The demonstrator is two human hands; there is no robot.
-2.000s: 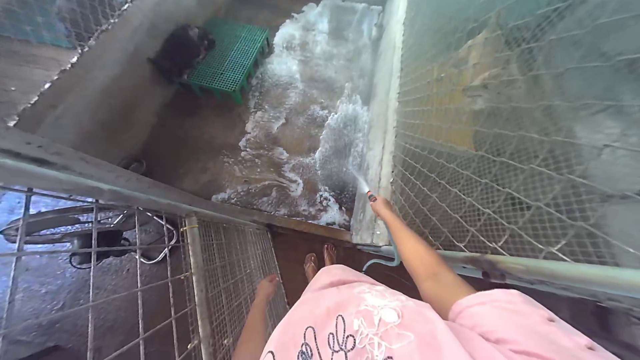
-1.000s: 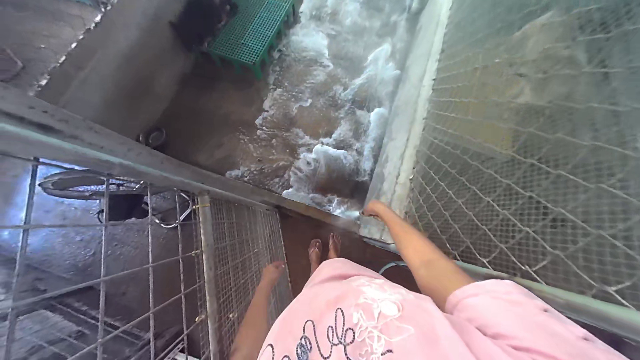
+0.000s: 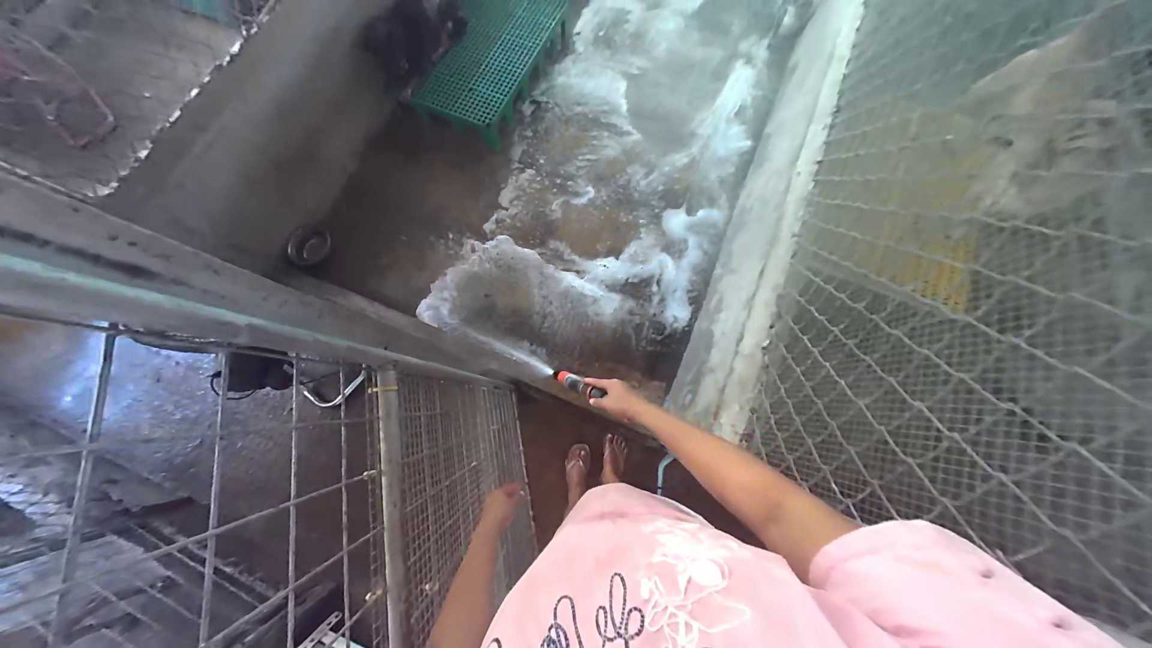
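Note:
My right hand [image 3: 616,400] grips a red and black hose nozzle [image 3: 576,384], pointed to the left. A spray of water leaves its tip and strikes the foamy wet concrete floor [image 3: 594,229] by the low sill. Part of a light blue hose [image 3: 664,472] shows below my right forearm. At the edge of the wire mesh gate [image 3: 454,468], my left hand [image 3: 504,504] is raised beside or against the mesh; its fingers are too unclear to tell whether they hold it.
A green plastic slatted platform [image 3: 490,63] stands in the pen, with a dark-furred animal [image 3: 409,40] beside it. A metal bowl [image 3: 309,246] lies near the left wall. Chain-link fence [image 3: 945,360] runs along the right, above a concrete curb [image 3: 756,234].
The nozzle's spray, earlier directed up along the curb side, now points left along the sill. Foam has spread nearer the sill. The view has shifted somewhat.

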